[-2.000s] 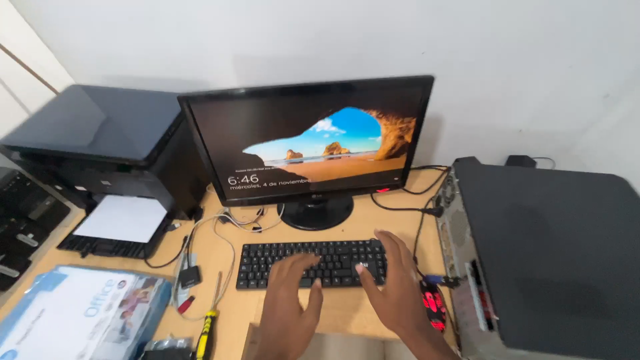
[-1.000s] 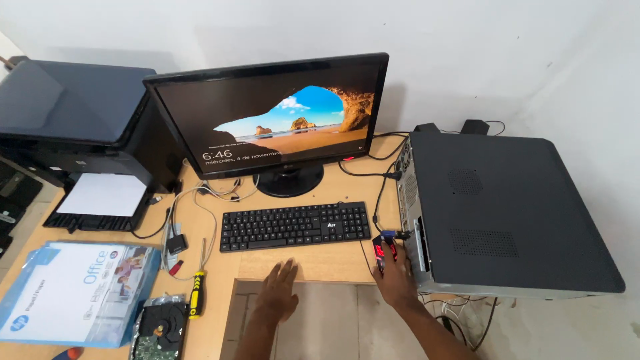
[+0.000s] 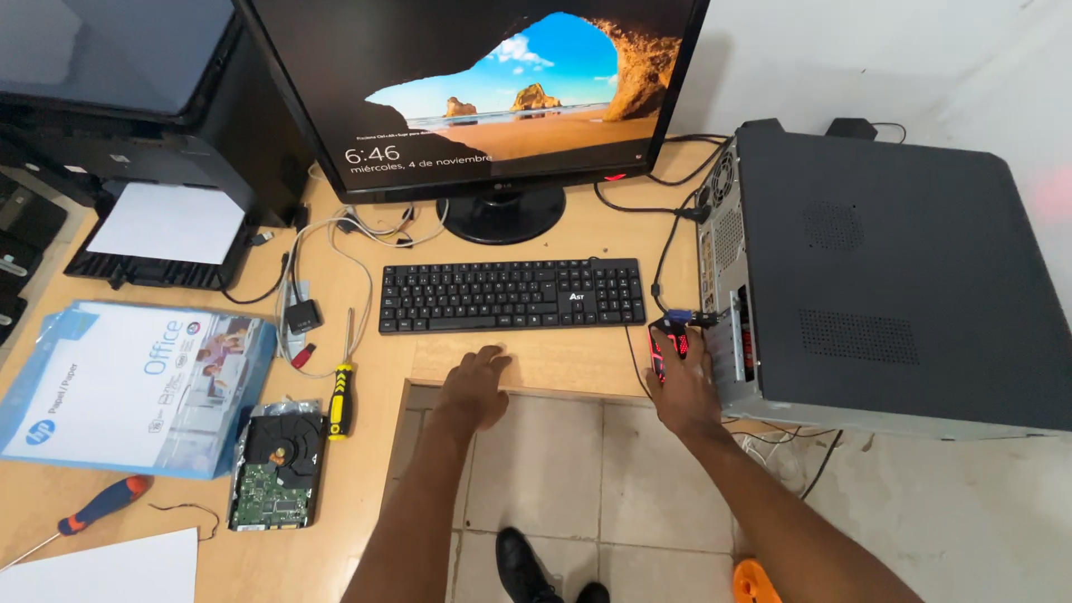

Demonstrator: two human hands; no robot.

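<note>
My right hand [image 3: 687, 381] rests over a black and red computer mouse [image 3: 658, 352], its fingers on it, close beside the computer tower. My left hand [image 3: 475, 387] lies on the desk's front edge below the black keyboard [image 3: 511, 295], fingers slightly spread, holding nothing. Behind the keyboard stands an LG monitor [image 3: 519, 159] lit with a beach picture, a clock and a date. A blue video plug [image 3: 680, 316] is by the top of the mouse, next to the tower's back panel.
The computer tower [image 3: 904, 276] lies at the right. To the left are a printer [image 3: 251, 151], a pack of HP paper [image 3: 109, 402], a bare hard drive [image 3: 279, 469], a yellow and black screwdriver [image 3: 341, 402], a blue and red screwdriver [image 3: 105, 504] and loose cables [image 3: 366, 276].
Both hands were over the keyboard two seconds ago. The right has moved right onto the mouse; the left has come down to the desk edge. The view has moved closer.
</note>
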